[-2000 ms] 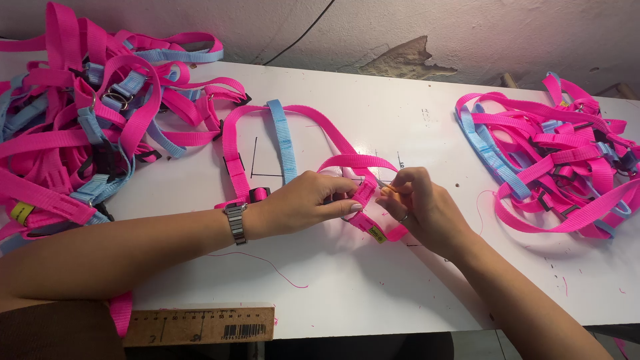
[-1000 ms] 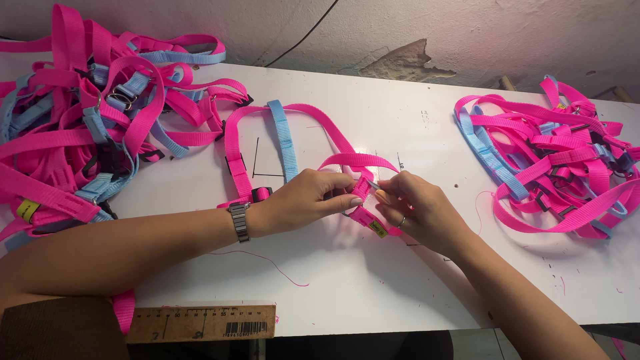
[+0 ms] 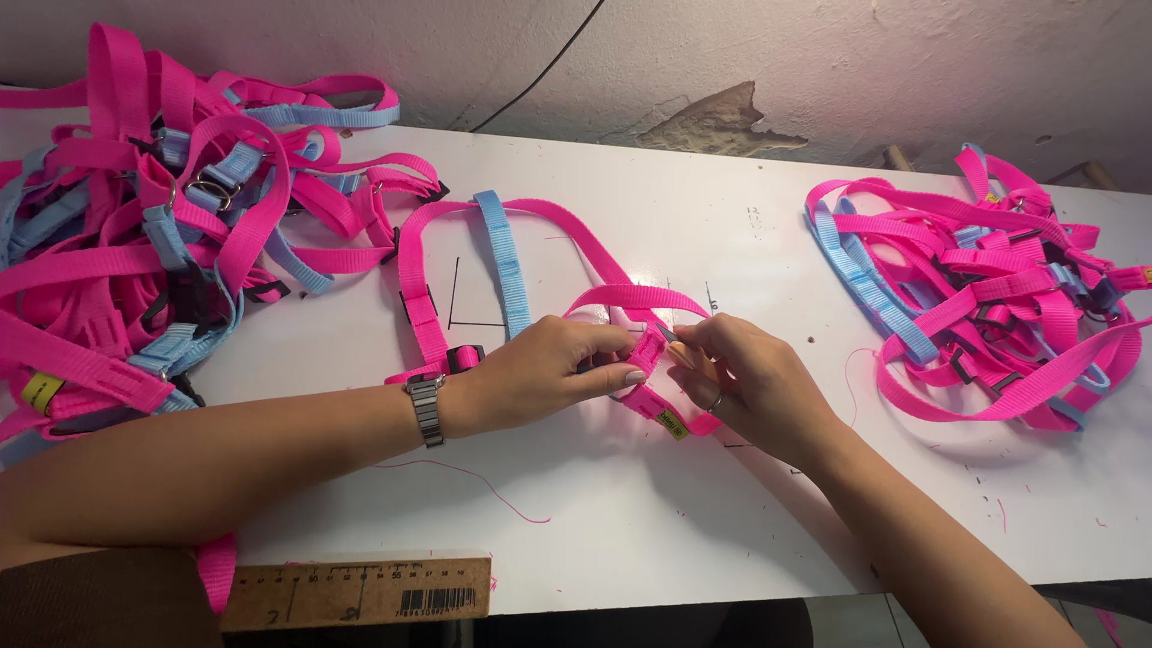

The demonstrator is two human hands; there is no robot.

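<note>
A harness of pink webbing with a light blue strap and black plastic buckles lies before me. My left hand, on the arm with a metal watch, pinches a stitched pink webbing end between thumb and fingers. My right hand, with a ring on one finger, holds a small pointed metal tool whose tip is at that webbing; its kind is mostly hidden by the fingers. A yellow-green label bearing writing hangs from the pink strap just below the hands.
Piles of pink and blue webbing harnesses lie at the left and right of the white table. A wooden ruler lies along the front edge. Loose pink thread lies near my left wrist. A chipped wall stands behind.
My right hand has shifted slightly at the webbing, and the tool's metal tip now shows beside it. My left hand keeps its hold in about the same place.
</note>
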